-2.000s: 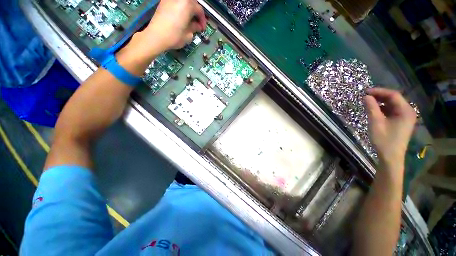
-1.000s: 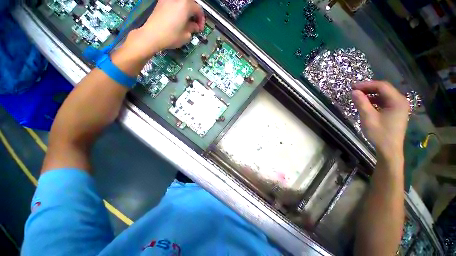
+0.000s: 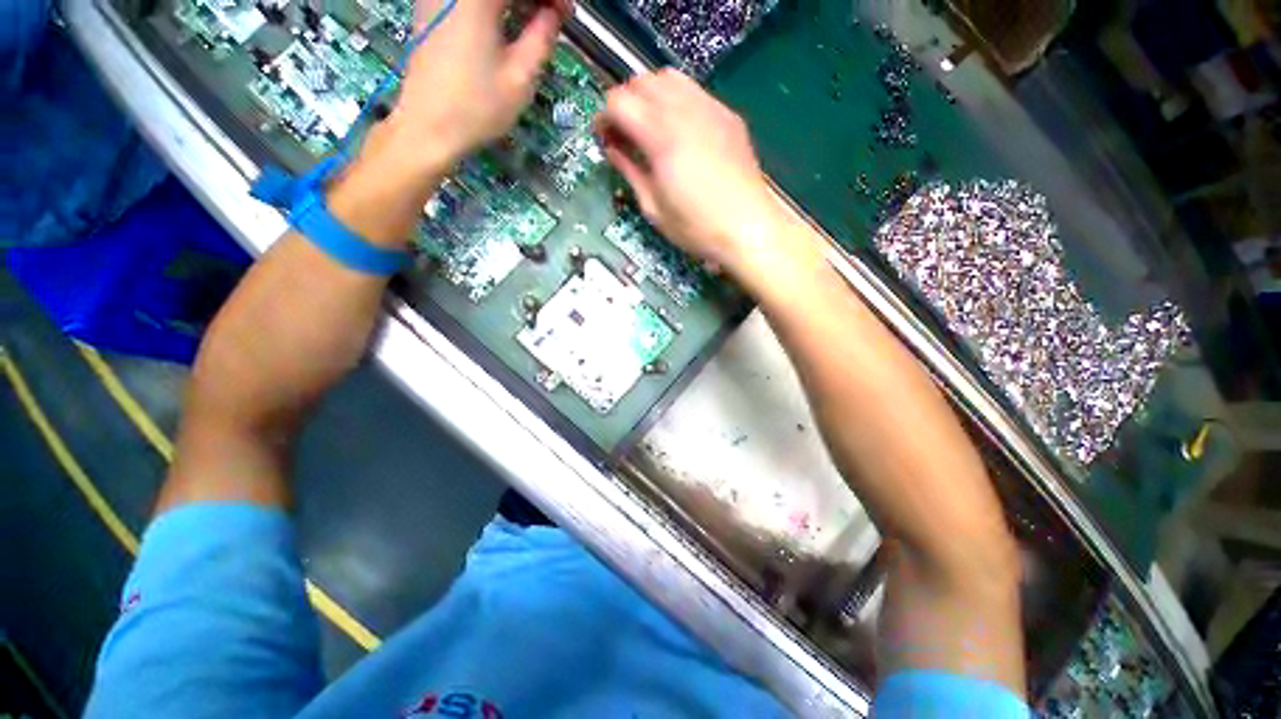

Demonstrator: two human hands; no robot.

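My left hand is at the top edge over the carrier, fingers bent; whether it holds a part cannot be seen. A blue strap is on that wrist. My right hand is over the carrier's far side, fingers curled down; its fingertips and anything in them are hard to make out. Below them is the grey-green carrier with green circuit boards. One board shines white with glare. Another board is partly under my right hand.
A pile of small silvery components lies on the green mat beyond the far rail. A darker pile is at the top. The near metal rail runs along my body. Another carrier with boards is at upper left.
My right hand has moved left from the silvery pile to above the boards. My left hand has opened somewhat and stays over the carrier. The view has shifted slightly.
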